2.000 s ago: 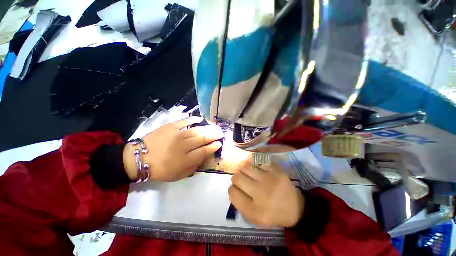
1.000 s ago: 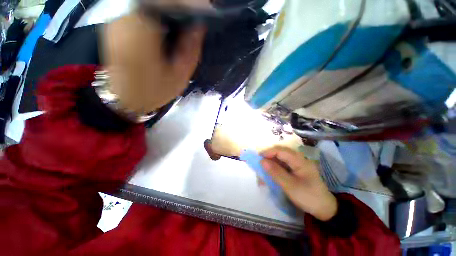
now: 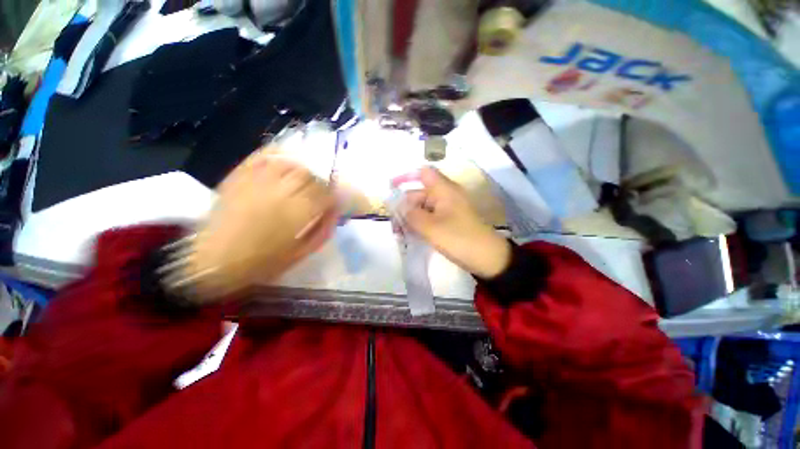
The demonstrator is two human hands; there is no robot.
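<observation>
My right hand (image 3: 452,224) pinches a pale grey strip (image 3: 418,272) just in front of the needle area; the strip hangs down toward the table's front edge. My left hand (image 3: 263,219) is blurred, to the left of the strip; its fingers are curled and I cannot tell whether it holds anything. The sewing machine head (image 3: 605,79), marked JACK, stands behind my hands. Its presser foot area (image 3: 421,114) is brightly lit and partly washed out by glare.
Black fabric (image 3: 96,131) with stacked black pieces (image 3: 180,83) lies left of the machine. White and pale blue pieces (image 3: 548,167) lie under the machine arm. A dark shiny rectangle (image 3: 693,274) is at right, above a blue basket (image 3: 776,386). A ruler strip (image 3: 360,309) runs along the front edge.
My left hand has come back from the upper left to near the machine's front. My right hand now holds a hanging grey strip instead of the light blue piece. The view has shifted.
</observation>
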